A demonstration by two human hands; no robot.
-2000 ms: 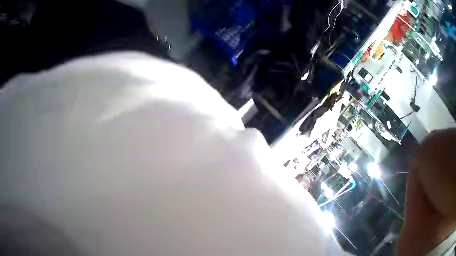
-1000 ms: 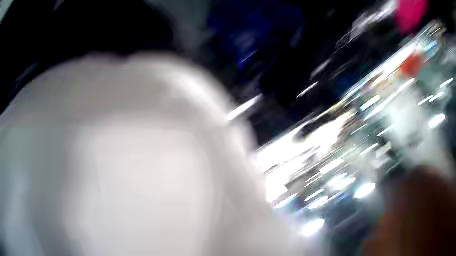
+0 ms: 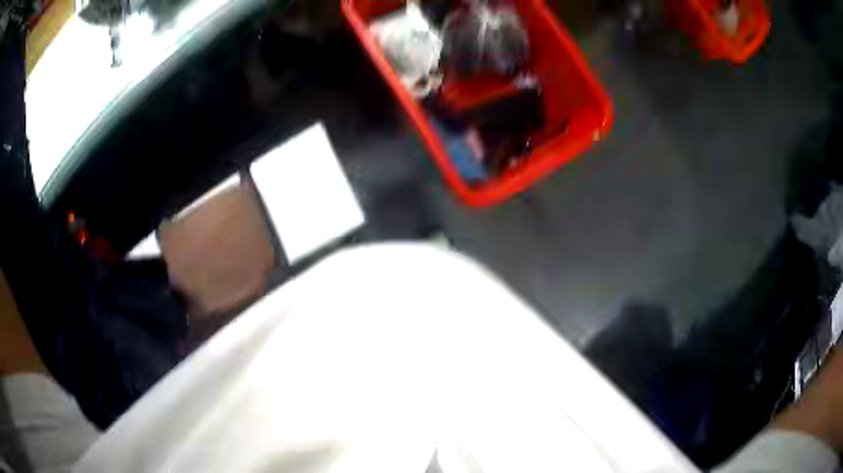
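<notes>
My white garment fills the bottom centre. A bare forearm with a white sleeve shows at each side edge; both my hands are cut off by the picture's edges. Dark navy cloth hangs or lies at the left, inside my left forearm; whether it is held cannot be seen. Blurred dark material lies at the lower right, inside my right forearm. A brown flat panel and a white flat panel lie side by side beyond the cloth.
A red basket stands on the grey floor ahead, holding pale bags and dark items. A smaller orange-red basket is at the top right. A white curved table edge is at the upper left.
The view has swung from a tilted look across the bright workroom down to the floor and my lap. The red basket, panels, dark cloth and both forearms now show.
</notes>
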